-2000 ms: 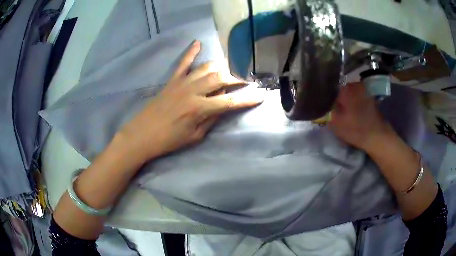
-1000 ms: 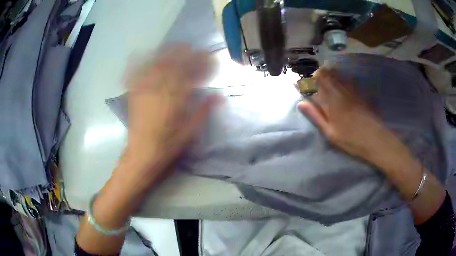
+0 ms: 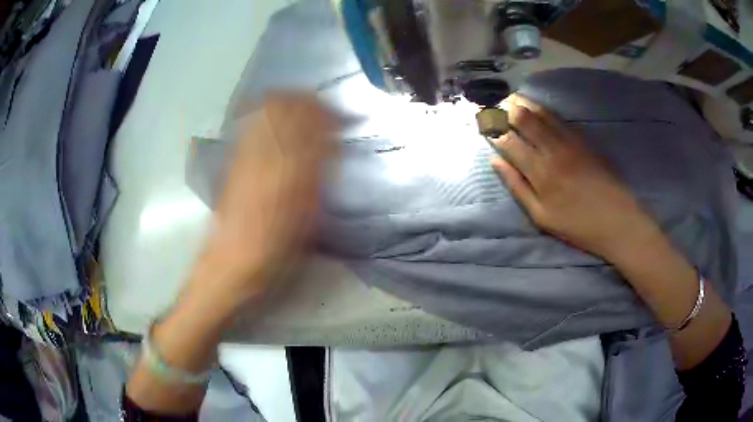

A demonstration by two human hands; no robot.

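A grey trouser panel (image 3: 462, 235) lies spread on the white table under the sewing machine head (image 3: 458, 41), with short dark slit lines left of the bright needle area. My left hand (image 3: 277, 181) is blurred over the panel's left part; its fingers cannot be made out. My right hand (image 3: 565, 177) lies on the panel, fingers slightly apart, fingertips beside a brass-coloured knob (image 3: 494, 122). I see no tool in it. Glare hides the needle and presser foot.
Layered grey panels (image 3: 37, 181) hang at the table's left edge. The white table (image 3: 165, 189) shows left of the panel. Pale grey-white cloth (image 3: 462, 383) covers my lap below the table edge. Folded grey cloth (image 3: 636, 383) lies at the lower right.
My hands have gone from the needle area at first to further left and beside the brass-coloured knob. The panel has shifted, showing more at the right. The machine head appears higher in view.
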